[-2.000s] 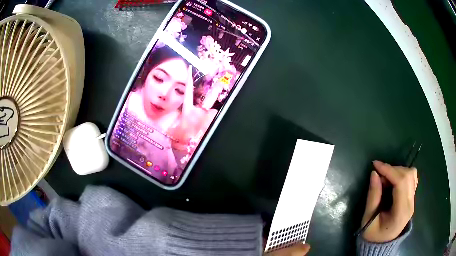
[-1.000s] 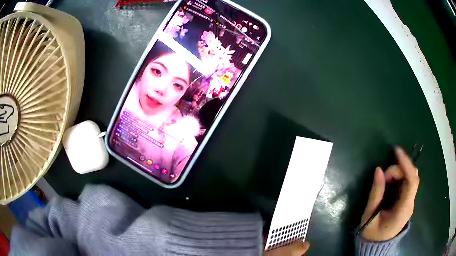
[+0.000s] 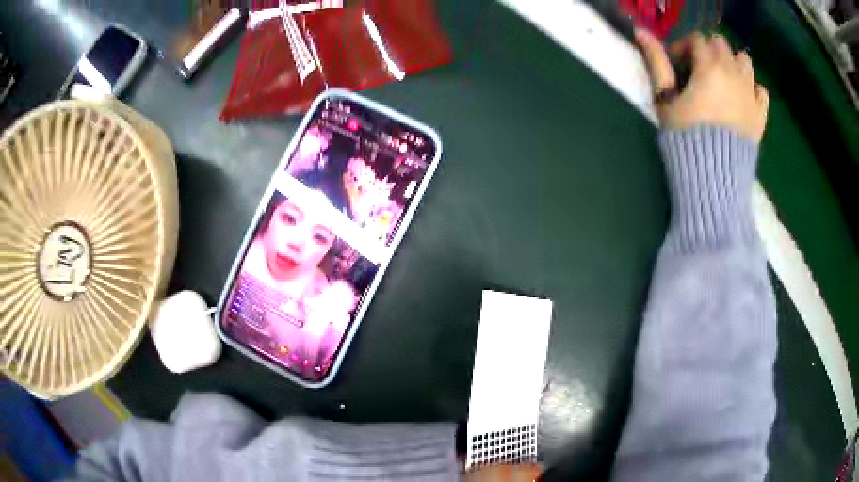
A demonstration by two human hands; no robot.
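Note:
The white dot label sheet (image 3: 510, 362) stands lengthwise at the bottom centre, its rows of dark dots at the lower end. My left hand (image 3: 504, 473) is at that lower end, gripping the sheet; most of the hand is cut off by the bottom edge. My right hand (image 3: 713, 89) is at the top right, over the white strip and the green belt. Its fingers are bent beside a red object (image 3: 654, 13), blurred and cut off by the top edge; what they grip is hidden. The tweezers are not visible.
A smartphone (image 3: 325, 240) showing a video lies left of centre, with a small white case (image 3: 186, 331) beside it. A cream fan (image 3: 80, 245) stands at the far left. Crumpled red film (image 3: 339, 52) and a small dark device (image 3: 113, 58) lie at the top left.
My right hand has moved from the lower right, where it held the tweezers, up to the top right. The view has shifted, showing more of the red film. My left hand stays at the sheet.

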